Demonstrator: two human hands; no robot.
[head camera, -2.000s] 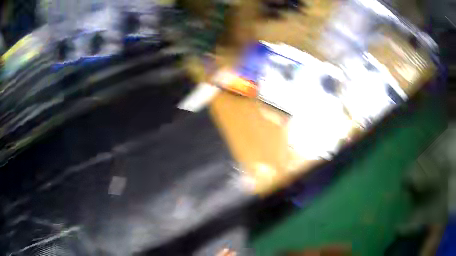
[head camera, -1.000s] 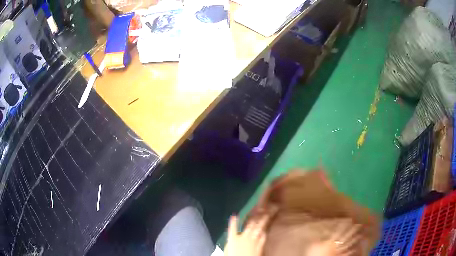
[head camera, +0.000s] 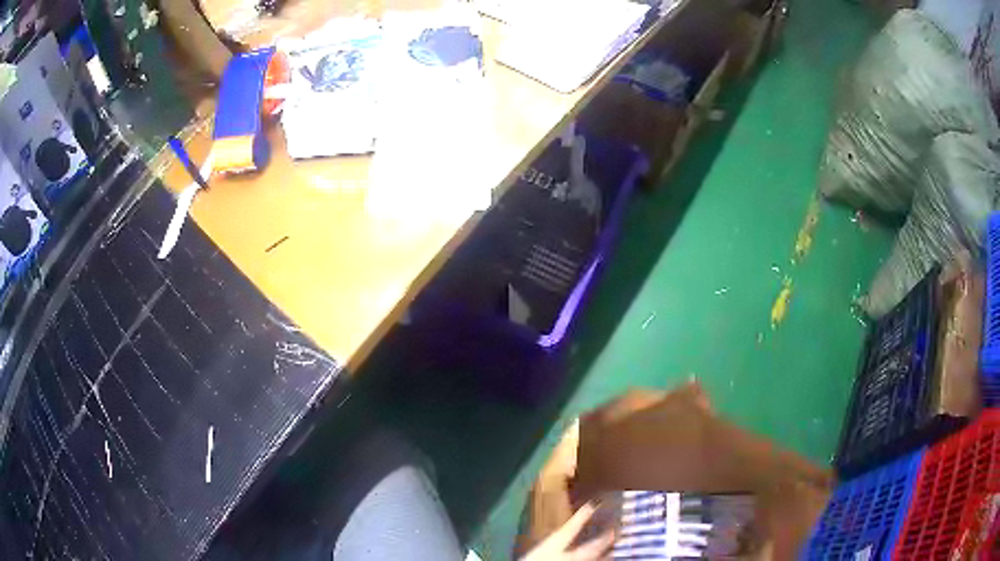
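An open brown carton (head camera: 680, 444) stands low at the bottom right, cut off by the lower edge. Black-and-white striped items (head camera: 663, 524), apparently printed flat cartons, show inside it. My left hand (head camera: 572, 539) is at the carton's left inner side, its fingers at the edge of the striped items. It is partly cut off and blurred, so its grip cannot be told. My right hand is not visible.
The black-covered bench (head camera: 143, 362) and brown tabletop (head camera: 318, 252) lie left, with white printed cartons (head camera: 329, 104) and a blue-orange object (head camera: 239, 115). A purple crate (head camera: 565, 329) is below. Woven sacks (head camera: 905, 121) and blue (head camera: 866, 521) and red crates (head camera: 954, 488) stand right.
The brown carton now shows its open inside with the striped items. My left hand has moved slightly right, to them. The brown-covered area where another hand faintly showed has changed, and that hand is gone.
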